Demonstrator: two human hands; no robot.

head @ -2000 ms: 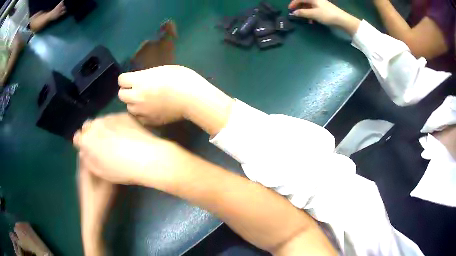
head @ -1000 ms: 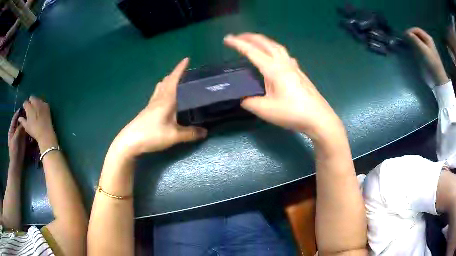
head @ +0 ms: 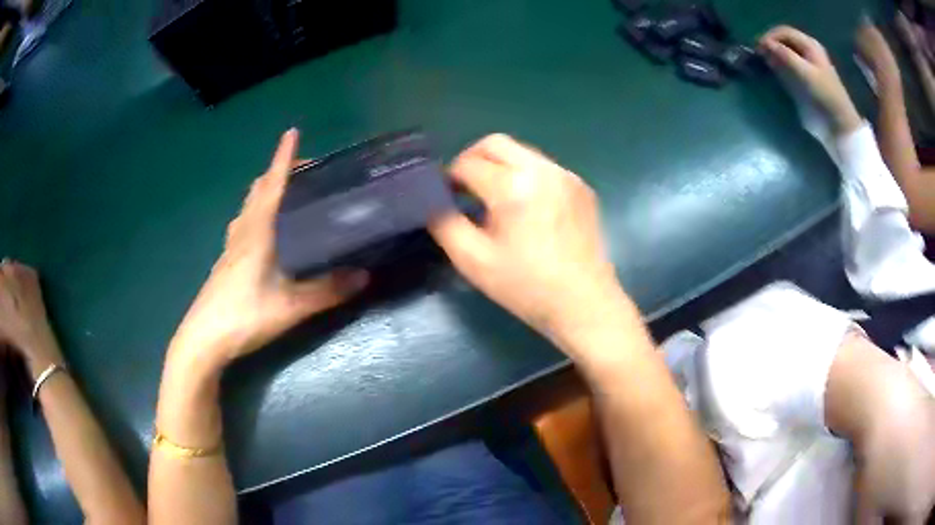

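A black packaging box (head: 354, 210) with small pale print is held in front of me above the green table, tilted up to the right and slightly blurred. My left hand (head: 261, 272) grips its left end, with the thumb along the lower edge and the fingers behind the left side. My right hand (head: 528, 231) is at its right end, thumb and bent fingers pinching the end or a flap there; the blur hides which. The inside of the box is not visible.
Black boxes (head: 272, 41) stand at the upper left. A loose pile of small black packs (head: 682, 41) lies at the upper right, by a white-sleeved neighbour's hand (head: 810, 67). Another neighbour's arm with a bracelet (head: 62, 395) is at the left.
Earlier my hands were over by the standing boxes. A second ago they framed the box with spread fingers; now the box is more tilted and my right fingers have closed at its right end.
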